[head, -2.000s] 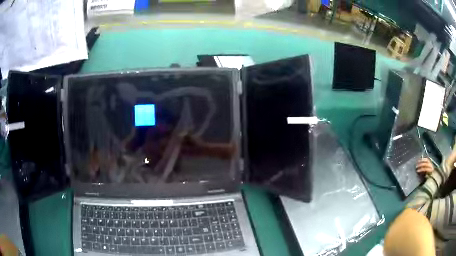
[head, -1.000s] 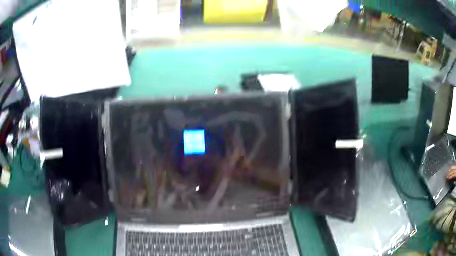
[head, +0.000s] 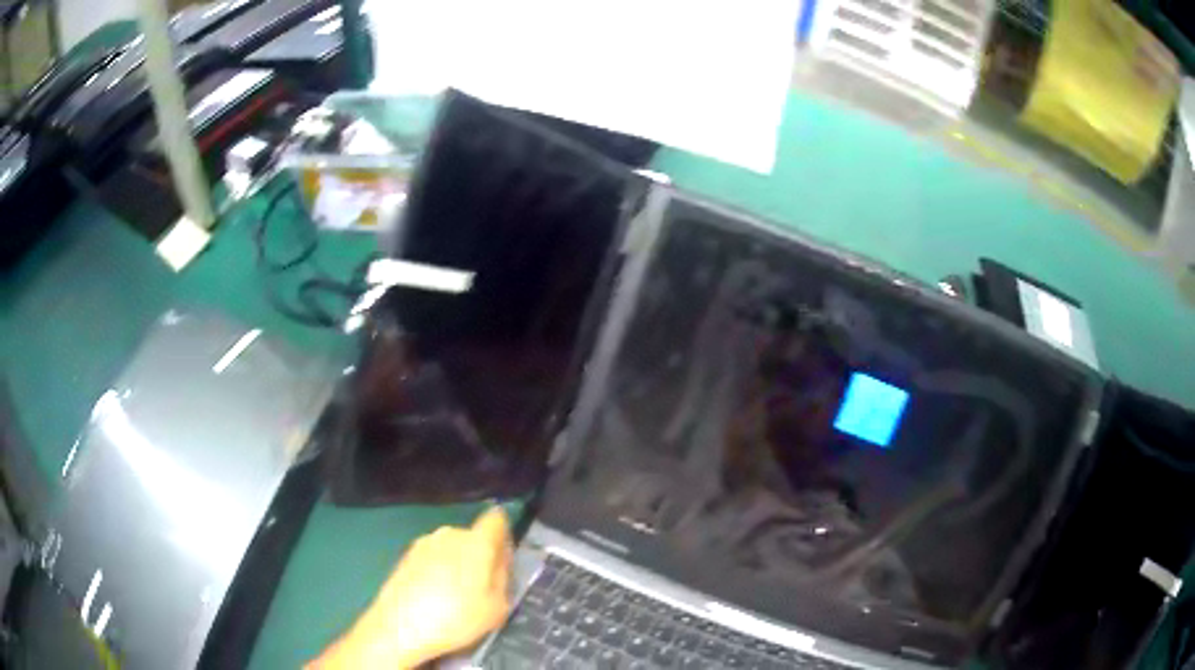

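The open laptop shows its black main screen [head: 813, 432] with a blue square logo. The left side screen [head: 485, 314] is folded out, black, with a white tape tab [head: 419, 275]. The right side screen [head: 1127, 511] is black and cut off by the frame's edge. The keyboard [head: 616, 628] is partly cut off below. My left hand [head: 439, 589] is at the laptop's left front, its fingers bent near the keyboard deck's top left corner and the side screen's lower edge. Whether it grips anything is unclear. My right hand is not in view.
A closed, film-wrapped laptop [head: 184, 484] lies at the left. Behind it are a black cable [head: 282, 282], a clear parts tray [head: 354, 190] and a pale post [head: 177, 118]. A white sheet [head: 603, 66] stands behind the laptop. A small black item [head: 1035, 308] lies behind the main screen.
The view has swung left and tilted, so the laptop appears shifted right and slanted. My left hand has come into view at the lower left. The blue logo still shows.
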